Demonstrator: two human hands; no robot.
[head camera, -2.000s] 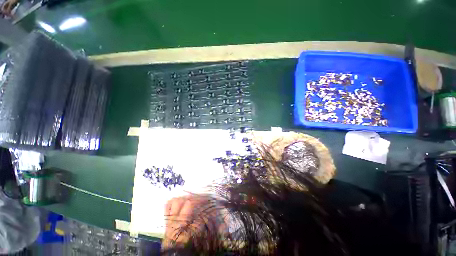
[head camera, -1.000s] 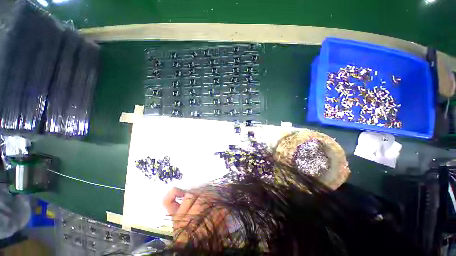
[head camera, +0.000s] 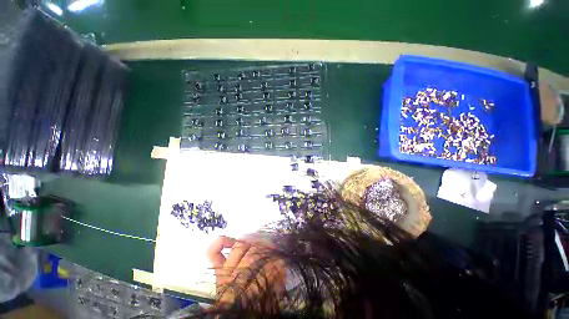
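My left hand (head camera: 244, 265) is at the bottom centre, over the white work sheet (head camera: 187, 246), fingers curled and partly covered by dark hair. Whether its fingertips hold a small part cannot be told. My right hand is not seen; hair hides the area right of the left hand. A small pile of dark components (head camera: 198, 215) lies on the left of the sheet. A larger pile (head camera: 293, 202) lies at centre right, partly under the hair, with a few pieces above it. The tan ring dish (head camera: 419, 198) holds fine silvery metal parts (head camera: 384, 199).
A clear blister tray (head camera: 252, 109) with dark parts lies beyond the sheet, stacked blister trays (head camera: 62, 106) at left. A blue bin (head camera: 511, 118) holds copper-and-white parts, with crumpled white paper (head camera: 466, 190) below it. A pale wire runs from the left spool (head camera: 28, 224) to the sheet.
Since the oldest frame the view has shifted, and the left hand's fingers show more curled, at the lower sheet. Since one second ago the hand looks nearly unchanged.
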